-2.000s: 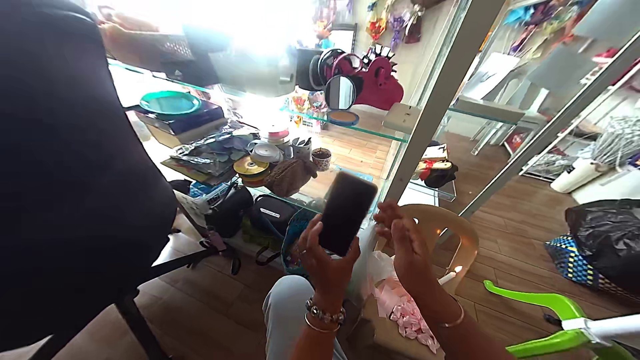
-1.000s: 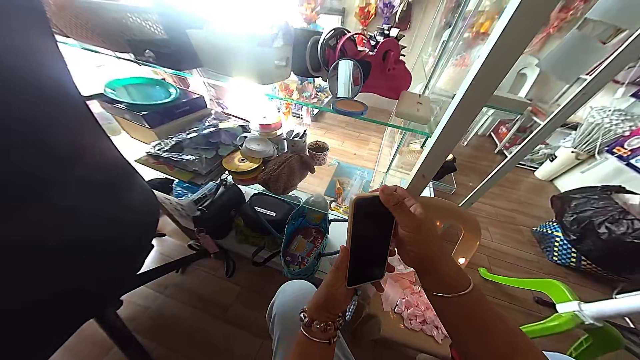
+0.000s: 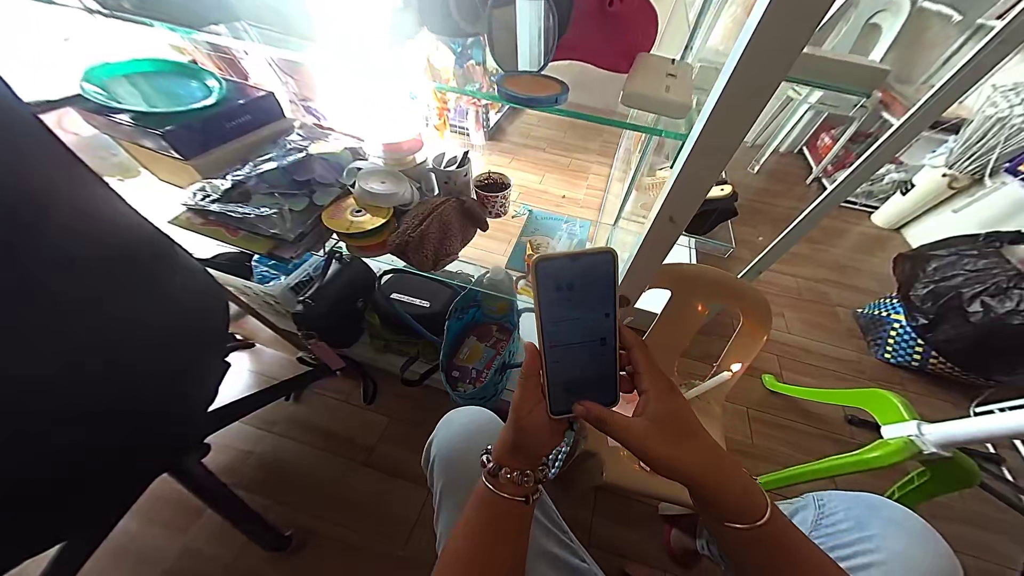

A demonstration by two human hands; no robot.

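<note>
A smartphone (image 3: pixel 578 332) in a light case stands nearly upright above my lap, its screen lit. My left hand (image 3: pixel 530 412), with a beaded bracelet at the wrist, holds it by the left side and lower back. My right hand (image 3: pixel 652 420) is at its right side, the thumb at the lower edge of the screen and the fingers by the right edge. Behind my right hand are a tan plastic chair (image 3: pixel 748 300) and a lit white candle (image 3: pixel 712 384). Past the phone's left side hangs or stands a blue woven bag (image 3: pixel 480 364).
Glass shelves (image 3: pixel 600 122) hold ribbon spools (image 3: pixel 358 216), mugs, a brown cloth pouch (image 3: pixel 438 230), and a green plate (image 3: pixel 152 84) on boxes. A black office chair (image 3: pixel 104 336) fills the left. Green stand legs (image 3: pixel 856 464) and a black plastic bag (image 3: pixel 964 300) are at right.
The phone's screen, dark before, is now lit. My right hand was open beside the phone two seconds ago, then at its upper right edge; now it is lower, its thumb at the screen's bottom.
</note>
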